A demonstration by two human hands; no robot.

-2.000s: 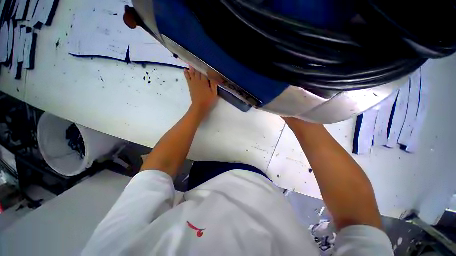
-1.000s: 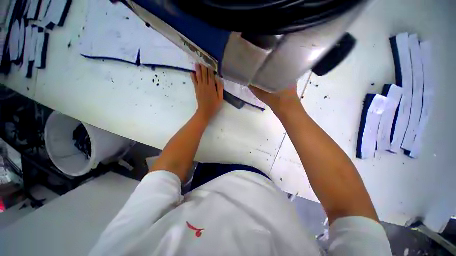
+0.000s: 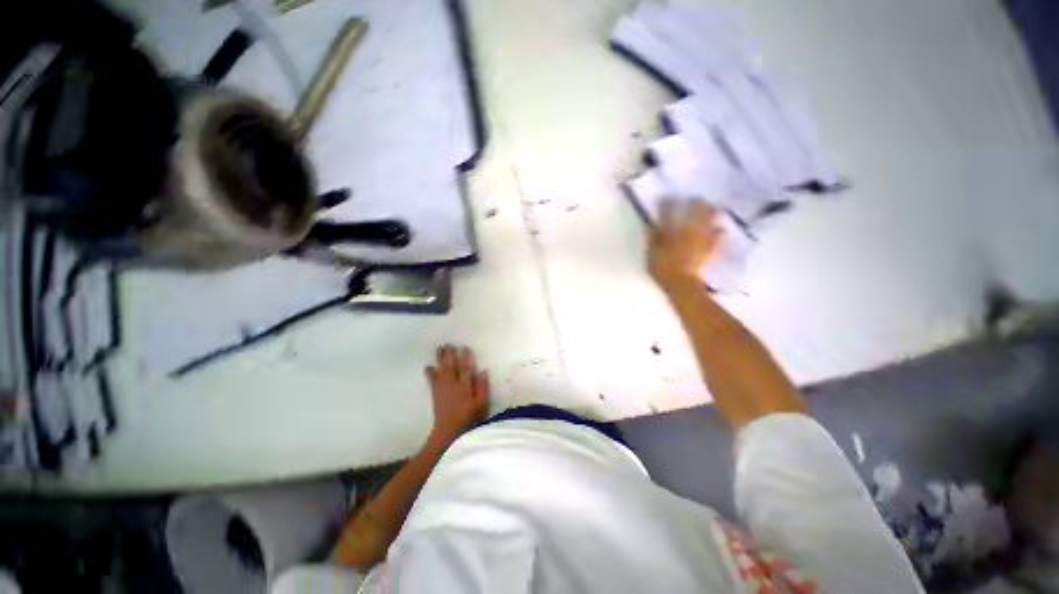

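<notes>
My right hand (image 3: 685, 241) is blurred and rests on the near end of the white-topped cut pieces (image 3: 726, 133) on the right; whether it grips one cannot be told. My left hand (image 3: 456, 389) lies on the table near its front edge, fingers spread, with nothing seen in it. The cutting machine (image 3: 227, 180) stands at the left with its dark handle (image 3: 369, 232) pointing right and its base plate (image 3: 406, 290) at the near edge of the fabric lay (image 3: 395, 139). Nobody's hand is on the machine.
More cut pieces (image 3: 70, 348) lie at the far left. A mottled weight (image 3: 329, 75) lies on the paper marker behind the machine. A white bin (image 3: 209, 540) is below the front table edge at left. Dark lint dots the table (image 3: 581, 279). Scraps lie on the floor at lower right.
The view has turned right, so the machine now shows at the left. My right hand has left the machine and reached the right cut pieces. My left hand has left the lay and rests on the table.
</notes>
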